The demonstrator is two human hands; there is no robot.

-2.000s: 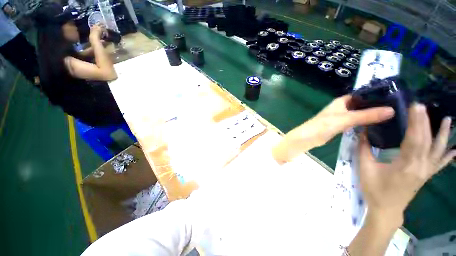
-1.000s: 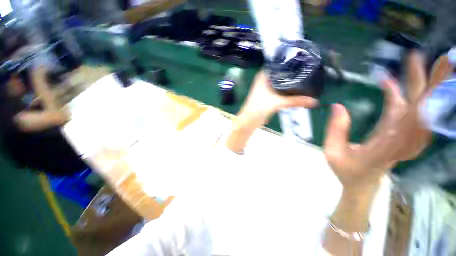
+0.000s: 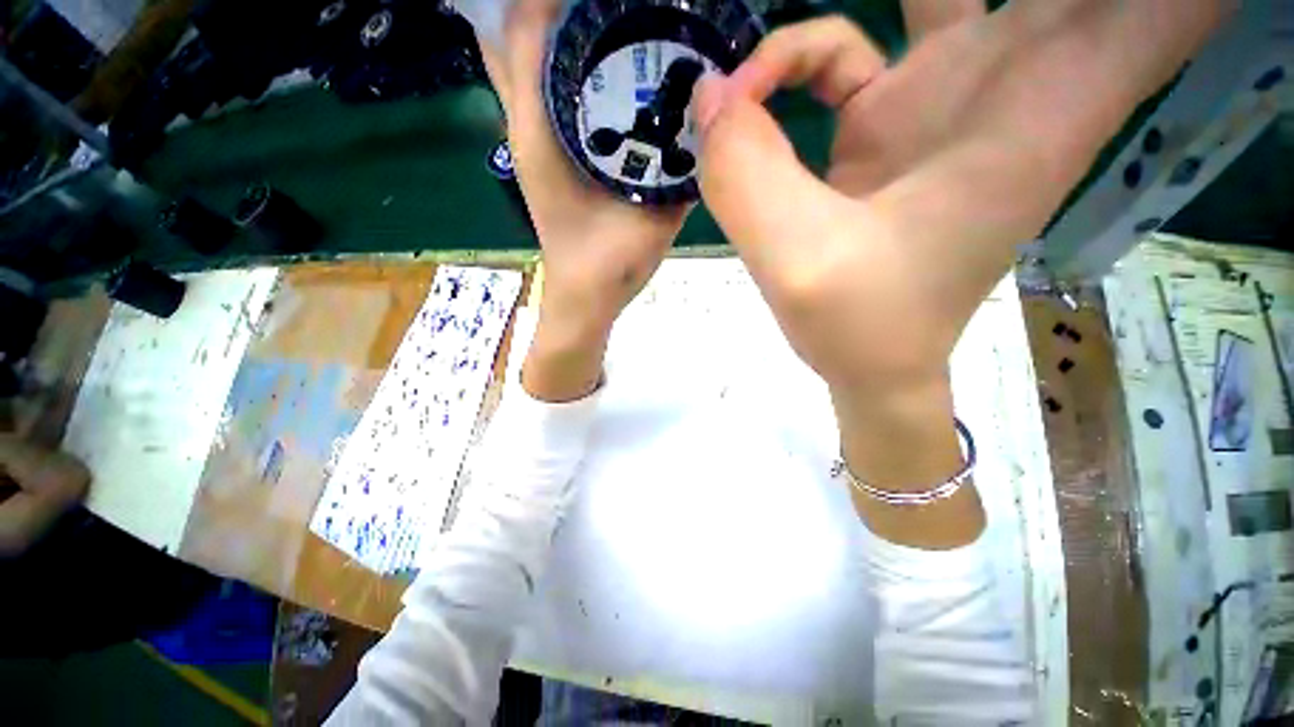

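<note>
A black cylindrical unit (image 3: 558, 88) with a ribbed rim is held at the top centre, its pale end face (image 3: 613, 94) turned towards me. The face carries dark round shapes, blue print and a small square mark. My left hand (image 3: 593, 234) grips the unit from below and the left, its fingers partly hidden. My right hand (image 3: 852, 213) has thumb and index fingertip pinched together at the right part of the face. Any sticker between them is too small or hidden to tell.
A sticker sheet (image 3: 419, 412) lies on the brown board at left. Black units (image 3: 277, 216) stand on the green belt (image 3: 376, 164), more at upper left. A dotted white post (image 3: 1157, 156) rises at right. Another person's hand (image 3: 40, 490) shows at left.
The view has swung and now looks down more. The unit's end face now shows clearly. My right hand has gone from spread and apart to pinched at the face; my left hand still holds the unit.
</note>
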